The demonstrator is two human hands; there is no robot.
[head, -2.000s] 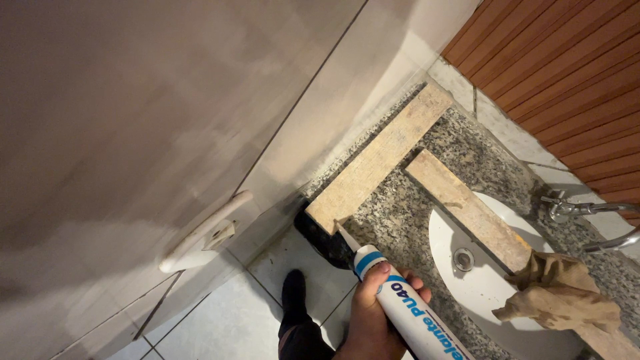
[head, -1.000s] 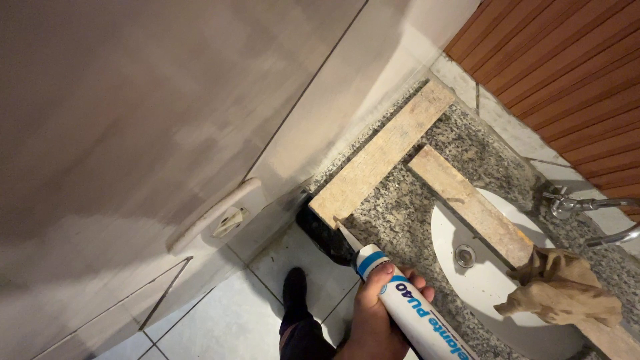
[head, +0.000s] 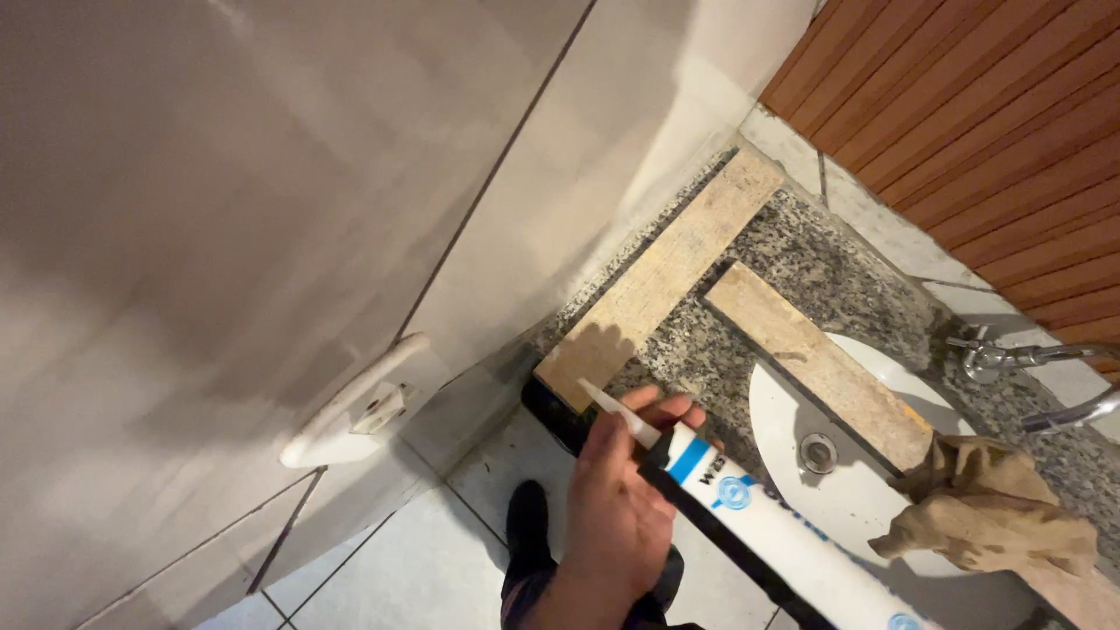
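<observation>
My left hand (head: 626, 490) is palm up at the front of a white and blue sealant cartridge (head: 752, 516), with the thumb and fingers around the base of its pale tapered nozzle (head: 617, 413). The cartridge lies in a black caulking gun cradle (head: 726, 556). The nozzle tip is over the near end of a long beige stone strip (head: 669, 271) lying along the wall side of a speckled granite counter (head: 814, 254). My right hand is outside the frame, and the gun's rear end is hidden too.
A second stone strip (head: 814, 359) spans the white basin (head: 779, 420), with a crumpled brown cloth (head: 989, 507) at its lower end. A chrome faucet (head: 1006, 354) stands at the right. A white wall plate (head: 363, 411) protrudes at left. A dark shoe (head: 528, 516) is on the tiled floor.
My left hand has shifted forward from the cartridge body to around the nozzle base. The cartridge has rolled, showing a different side of its print. The stone strips and cloth have stayed put.
</observation>
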